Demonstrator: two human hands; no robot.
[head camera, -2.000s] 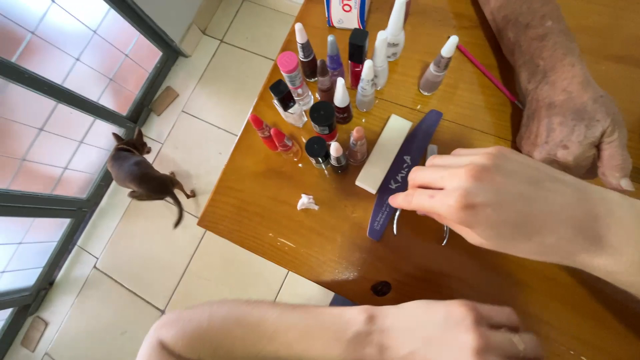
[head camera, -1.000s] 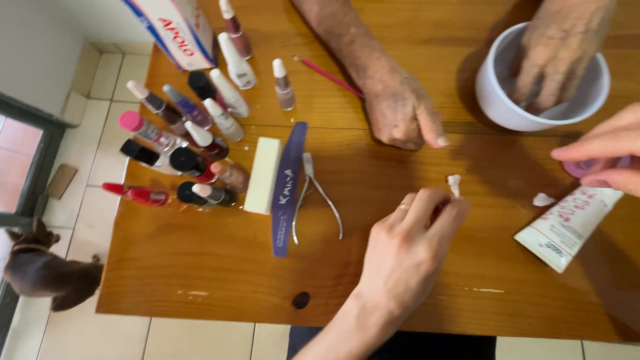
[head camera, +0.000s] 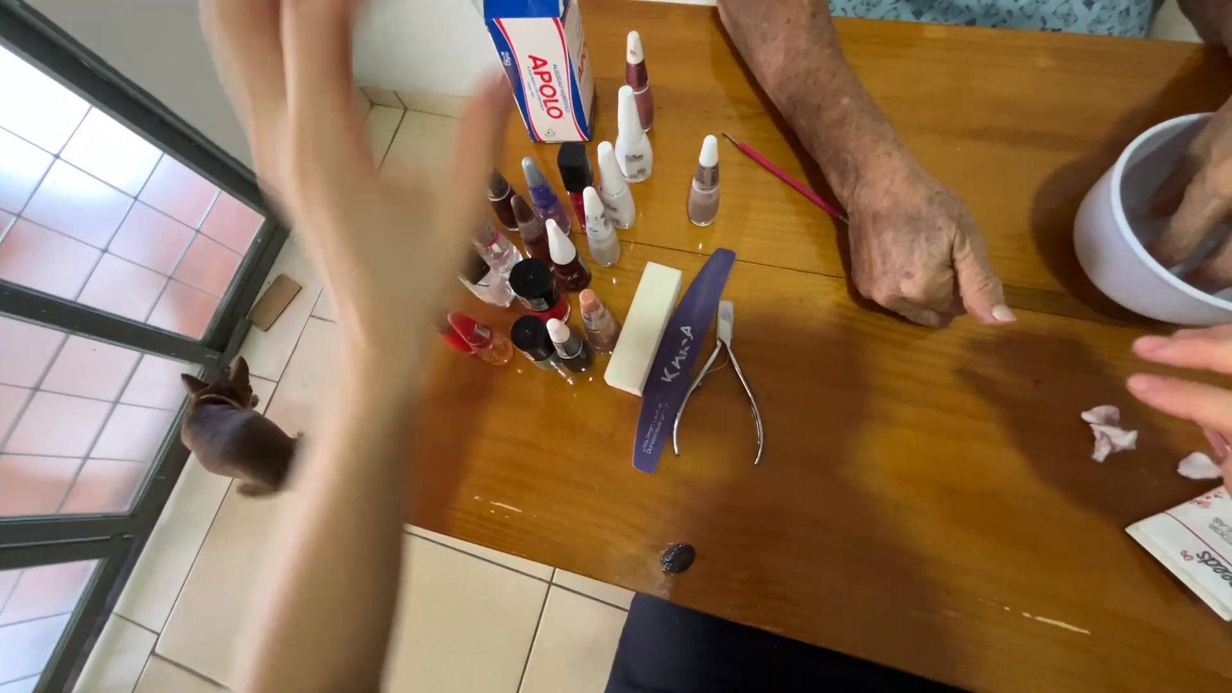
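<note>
My left hand (head camera: 356, 183), blurred and close to the camera, is raised at the left with its fingers apart; nothing shows in it, though its fingertips are cut off. At the right edge only some fingers of my right hand (head camera: 1184, 375) show, above crumpled white cotton bits (head camera: 1107, 435) and a white printed tube (head camera: 1193, 549); whether it holds anything is hidden. Metal cuticle nippers (head camera: 724, 371) lie with handles spread beside a purple nail file (head camera: 681, 361) and a white buffer block (head camera: 647, 327). Several nail polish bottles (head camera: 602, 231) stand left of them.
Another person's hand (head camera: 919, 250) rests on the wooden table (head camera: 818, 539) near a thin pink stick (head camera: 787, 180); their other hand is in a white bowl (head camera: 1102, 226). A cotton box (head camera: 544, 77) stands at the back. A small dark dog (head camera: 236, 433) is on the tiled floor.
My left hand has lifted from beside the cotton bits to the upper left. My right hand held something purple over the tube a second ago; now it is mostly out of view.
</note>
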